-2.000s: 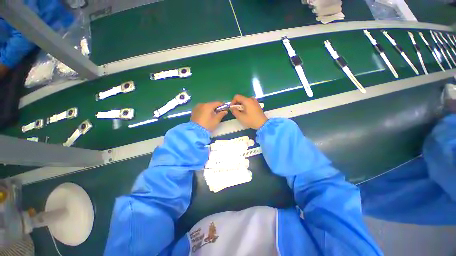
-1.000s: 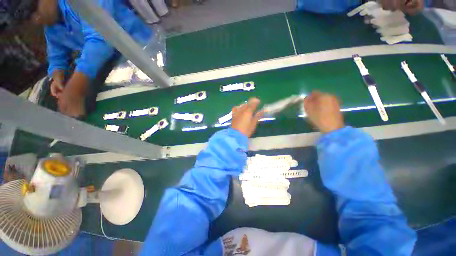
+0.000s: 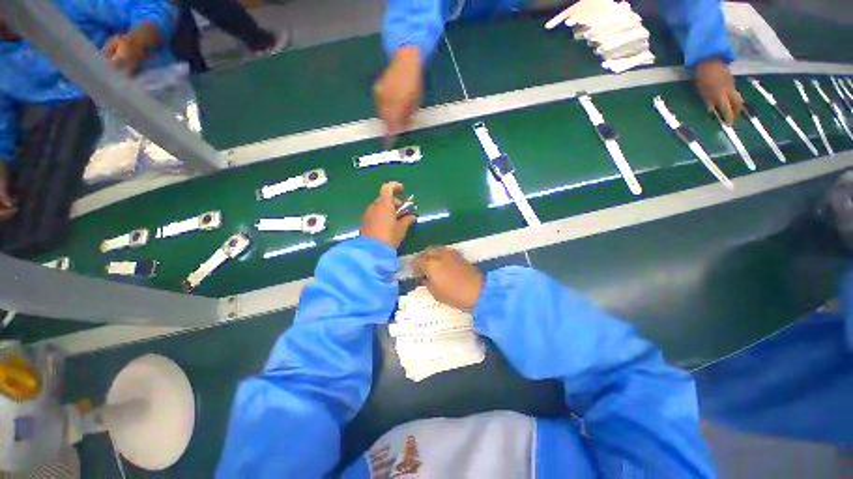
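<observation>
My left hand (image 3: 384,215) is over the near side of the green belt. Its fingers hold a small part-assembled watch (image 3: 406,205), mostly hidden by the fingers. My right hand (image 3: 449,276) is at the top edge of the white strap pile (image 3: 436,339) on the near bench, fingers bent down; whether it grips a strap cannot be seen. A watch with both strap halves (image 3: 502,167) lies slantwise on the belt, right of my left hand. Part-assembled watches, such as one near the middle (image 3: 291,224), lie to the left.
Across the belt, a person's hand (image 3: 399,92) is above a part-assembled watch (image 3: 387,157). Their other hand (image 3: 718,92) reaches over finished watches at right. A far strap pile (image 3: 613,36) lies opposite. A metal post (image 3: 112,84) and white fan base (image 3: 150,412) stand at left.
A finished watch now lies on the belt where my right hand was placing a strap. My right hand has moved back to the strap pile. My left hand has taken a part-assembled watch. Hands opposite reach in.
</observation>
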